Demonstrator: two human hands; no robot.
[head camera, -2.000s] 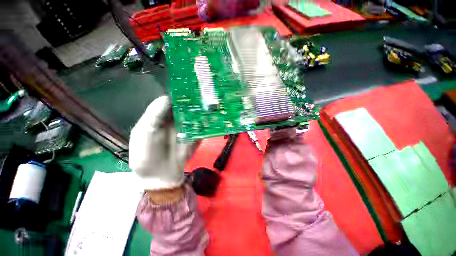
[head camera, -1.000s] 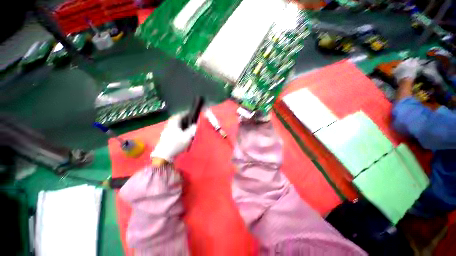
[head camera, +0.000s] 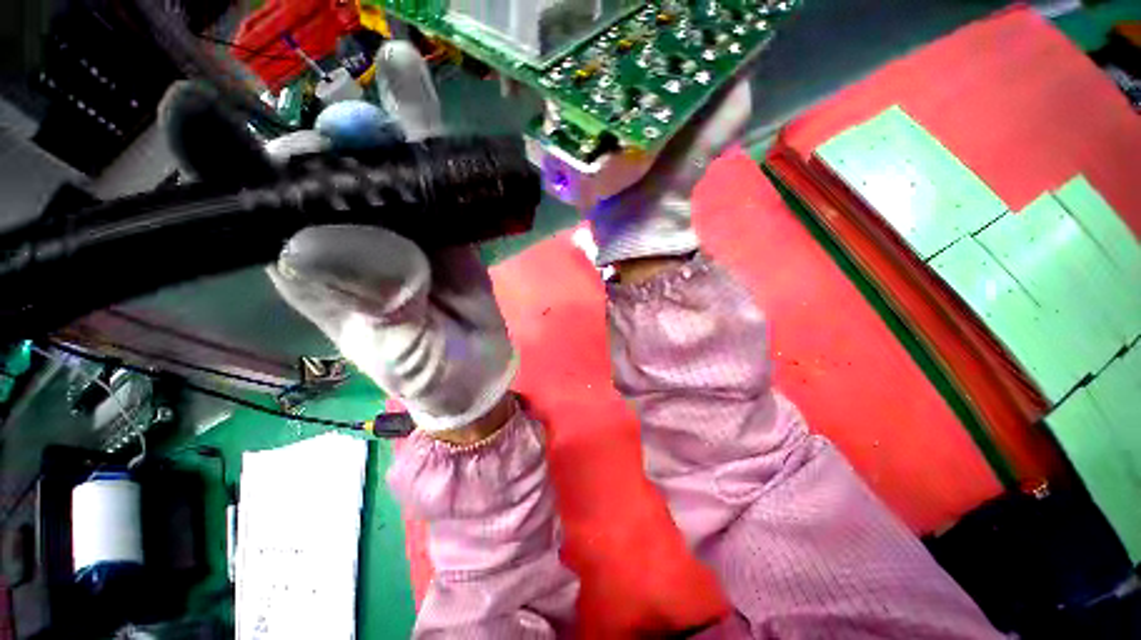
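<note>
My left hand (head camera: 394, 313), in a white knit glove, grips a thick black tube-shaped tool (head camera: 375, 188) that crosses the upper left of the view. The tool's right end points at the circuit board's lower corner, where a violet glow shows on my right glove. My right hand (head camera: 663, 188), also gloved, holds the green circuit board (head camera: 663, 75) up by its near edge. The board's solder joints and part of a silvery block show; its top is cut off by the picture's edge. The fingers of my right hand are partly hidden by the board.
A red mat (head camera: 601, 500) lies below my forearms. Red sheets (head camera: 976, 100) with green cards (head camera: 1064, 288) on them are stacked at the right. White paper (head camera: 300, 538) and a black holder with a white roll (head camera: 106, 525) are at the lower left. A thin cable runs at the left.
My left hand has raised the black tool from above the mat to beside the board. My right hand still holds the board, now with its top cut off. The view has shifted.
</note>
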